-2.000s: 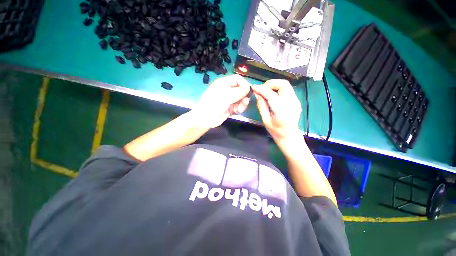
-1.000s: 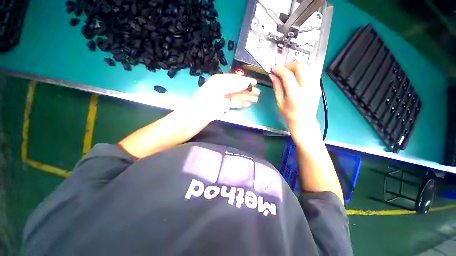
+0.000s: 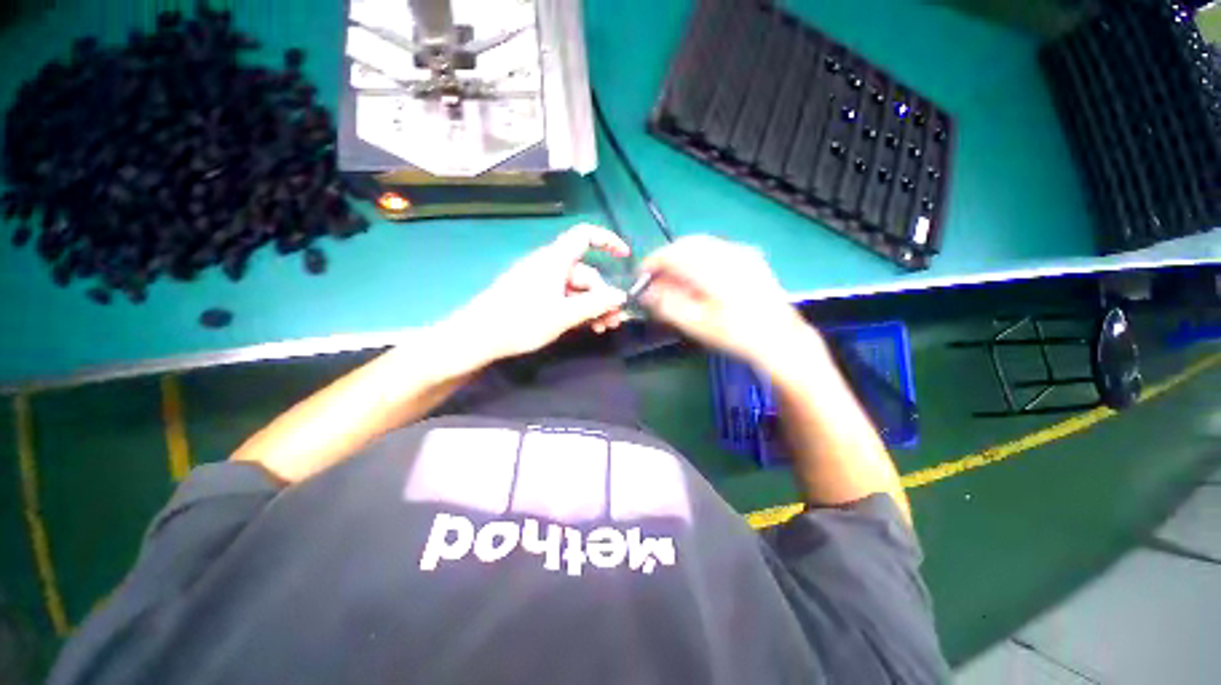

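A small black plastic part (image 3: 640,286) is between my fingertips, over the bench's front edge. My left hand (image 3: 546,297) has thumb and fingers curled at its left side. My right hand (image 3: 710,297) pinches it from the right. Fingers partly hide the part. The benchtop fixture (image 3: 449,114), a grey box with a silver-white top plate and a glowing red-orange switch, stands beyond my left hand. A heap of loose black parts (image 3: 161,154) lies left of it. The black slotted tray (image 3: 763,121) lies to the right, with small shiny parts in some slots.
Stacked black ribbed trays (image 3: 1138,127) stand at the far right of the teal bench (image 3: 442,268). A black power cord (image 3: 629,167) runs from the fixture's right side. A single loose part (image 3: 216,319) lies near the bench edge. A blue crate (image 3: 877,361) and a stool (image 3: 1115,359) are below.
The view has swung right, so bench things appear further left. My right hand has come away from the fixture's plate and back to my left hand, with the small part between them.
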